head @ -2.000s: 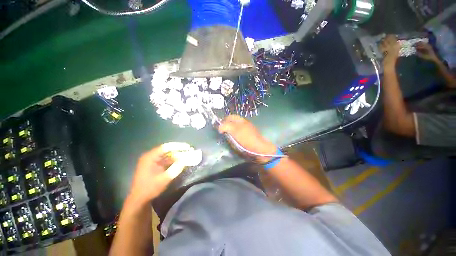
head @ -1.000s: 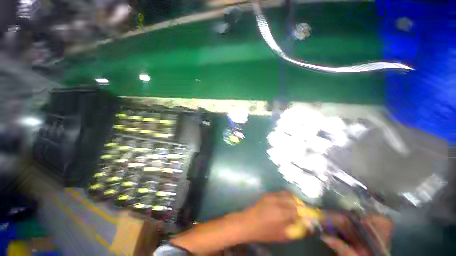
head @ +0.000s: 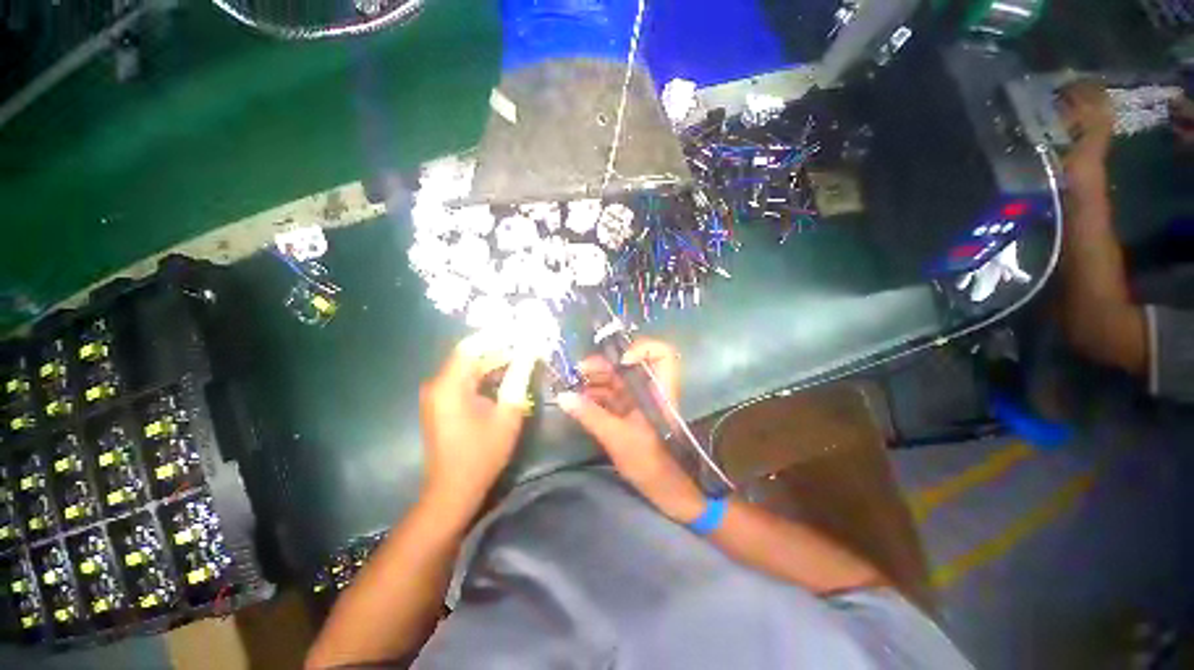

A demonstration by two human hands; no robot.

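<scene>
White plastic housings lie in a bright pile before the grey fume duct. Lead wires, red, blue and black, are heaped right of the pile. My left hand, with yellow finger coverings, holds a white housing at the pile's near edge; glare hides its detail. My right hand holds the soldering iron, and its fingertips pinch dark and blue lead wires close beside the housing. Whether the wires touch the housing is unclear. One finished assembly lies at the left on the bench.
A black compartment tray with yellow-spotted boards is at left. The duct hangs over the pile. The soldering station is at right, its cable looping to my right hand. A person's arm is at far right. A cardboard box sits below the bench edge.
The camera swung left and back. My hands have come together below the pile; lead wires are now in my right fingers, beside the iron.
</scene>
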